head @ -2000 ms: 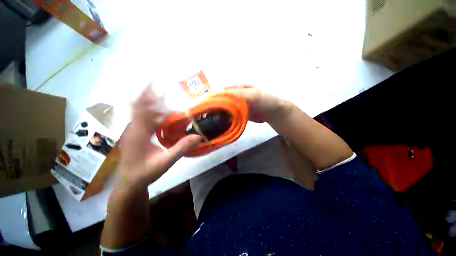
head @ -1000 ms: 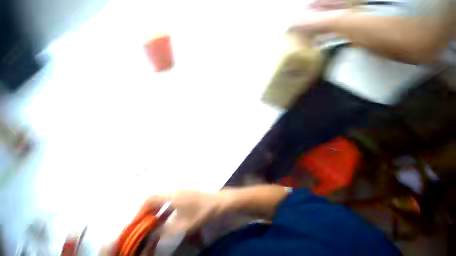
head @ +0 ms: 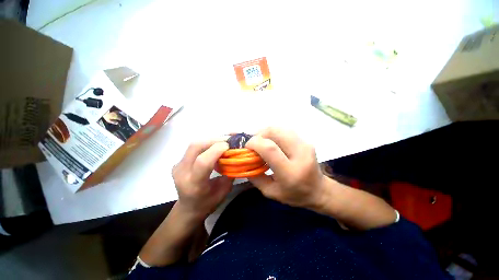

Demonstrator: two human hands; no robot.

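An orange coiled cable [head: 241,163] is held in front of my body at the table's near edge, seen end-on. A black connector [head: 239,141] shows at its top between my fingers. My left hand [head: 202,169] grips the coil's left side. My right hand [head: 290,168] grips its right side, thumb near the black part. The undersides of the coil and some fingers are hidden. An orange and white instruction card [head: 253,74] lies flat beyond my hands. An opened printed retail box [head: 98,134] lies to the left, with its end flaps out.
A yellow-green utility knife [head: 335,112] lies right of the card. A brown carton [head: 27,93] stands at the left edge, another brown carton [head: 470,76] at the right edge. A small transparent scrap [head: 383,52] lies at the upper right. A red stool [head: 420,205] is below the table's right side.
The view swung right and came back. The coil, flat and facing up two seconds ago, is now turned end-on, with both hands close together on it.
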